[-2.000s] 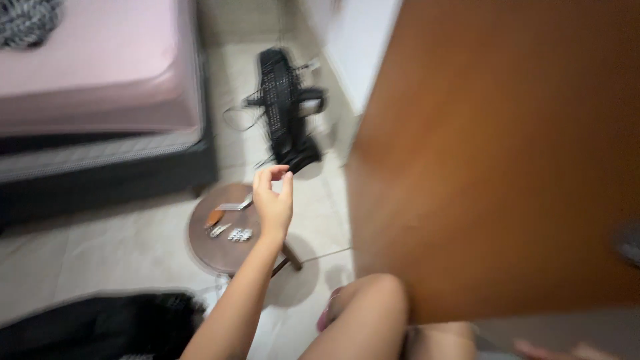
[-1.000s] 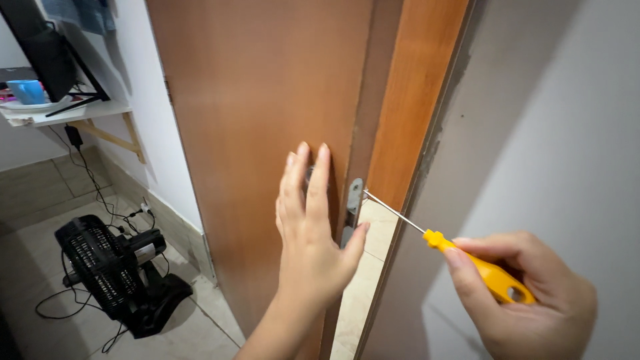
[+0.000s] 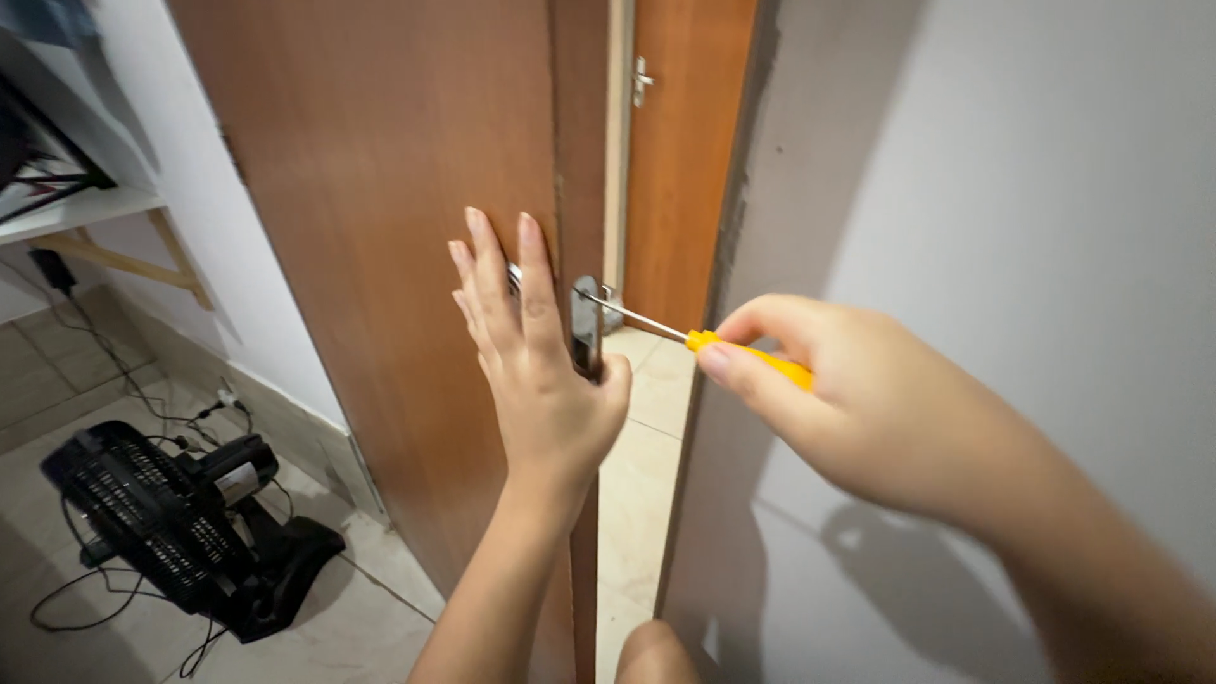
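My left hand (image 3: 537, 366) lies with spread fingers against the face of a brown wooden door (image 3: 399, 190), by its edge, partly hiding a round metal fitting. A metal lock faceplate (image 3: 585, 318) sits in the door's edge, just right of those fingers. My right hand (image 3: 807, 380) grips the yellow handle of a screwdriver (image 3: 750, 358). Its thin shaft points left, and the tip meets the upper part of the faceplate, at or close to a screw; the exact contact is too small to tell.
A black fan (image 3: 161, 522) with loose cables stands on the tiled floor at left, below a white wall shelf (image 3: 85, 214) on a wooden bracket. Another wooden door (image 3: 679, 171) shows through the gap. A grey-white wall (image 3: 997, 190) is at right.
Two seconds ago my left hand was over a small round table; one second ago it was on the door. My right hand with the screwdriver came into view. The view has swung to the door edge.
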